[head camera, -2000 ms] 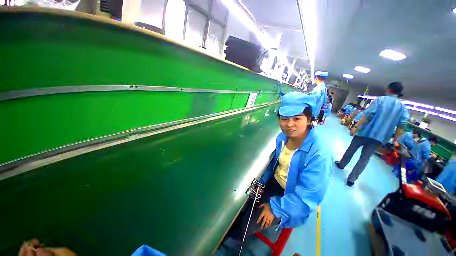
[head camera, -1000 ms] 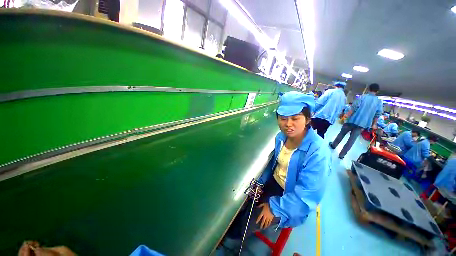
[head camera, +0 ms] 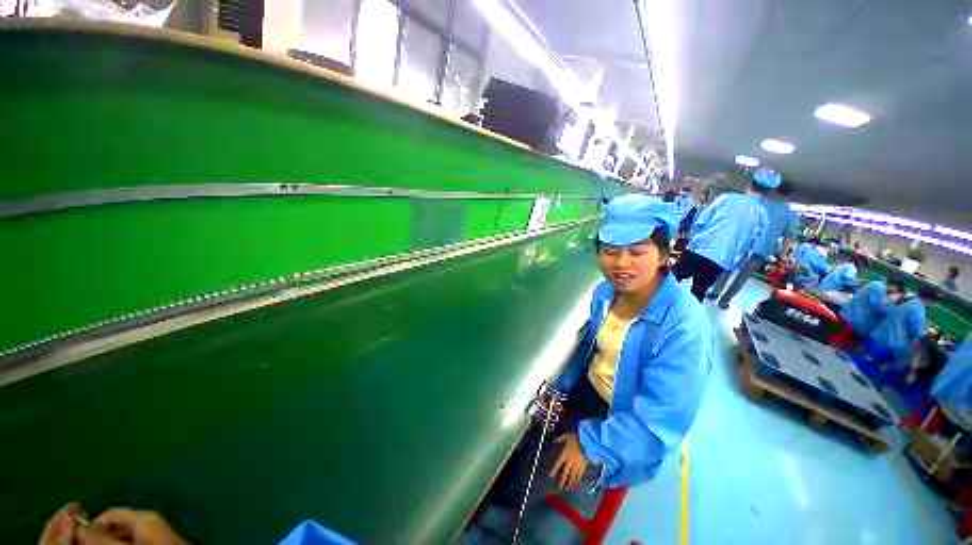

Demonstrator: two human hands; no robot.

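Observation:
Two patches of fingers show at the bottom left edge, mostly cut off. They look like my left hand (head camera: 61,525) and my right hand (head camera: 136,526), close together over the near end of the dark-green bench (head camera: 309,394). A tiny pale spot shows between the fingertips; I cannot tell if it is a held part or a nail. A piece of blue cloth (head camera: 317,533), perhaps my sleeve, shows at the bottom edge.
A person in blue smock and cap (head camera: 650,362) sits at the bench's right side on a red stool (head camera: 592,516). A metal bracket (head camera: 546,407) is at the bench edge. A green panel (head camera: 266,240) runs behind. A loaded pallet (head camera: 815,367) and walking people are in the aisle.
My fingers have shifted slightly, and the pale spot now shows between them. The people in the aisle have walked farther away. The pallet has moved from the near right up the aisle.

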